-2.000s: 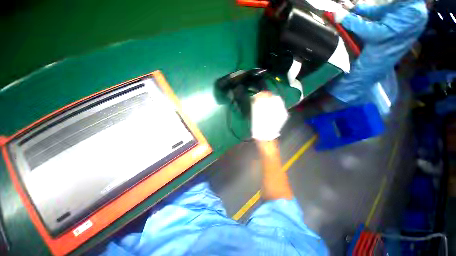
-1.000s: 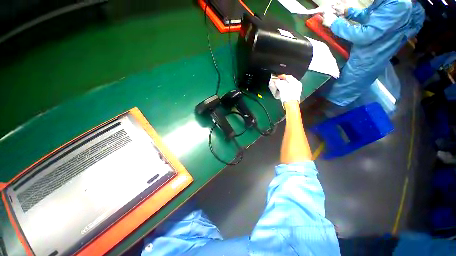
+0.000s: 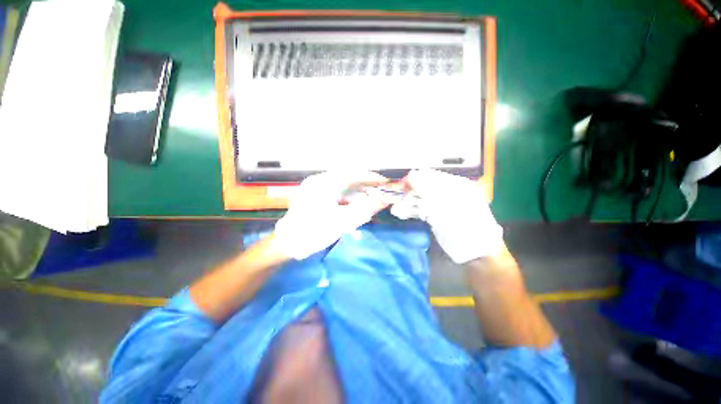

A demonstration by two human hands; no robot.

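Observation:
A laptop (image 3: 356,118) lies underside up on an orange-red tray (image 3: 490,102), its vent grille at the far side and two short rubber feet near the front edge. My left hand (image 3: 328,213), in a white glove with bare fingertips, is at the tray's front edge. My right hand (image 3: 451,209), gloved the same way, meets it there. The fingertips of both hands are together over a tiny light strip (image 3: 385,190), which looks like a label. Blur hides which fingers pinch it.
A thick stack of white sheets (image 3: 55,110) is at the left, beside a glossy black slab (image 3: 140,106). Blurred black scanners (image 3: 613,146) with looped cables lie at the right, near a white curling strip (image 3: 696,180). A blue bin (image 3: 672,308) is on the floor at right.
The view has swung left to the laptop. My right hand has come from the black printer to the tray's front edge. My left hand is now in view and meets it.

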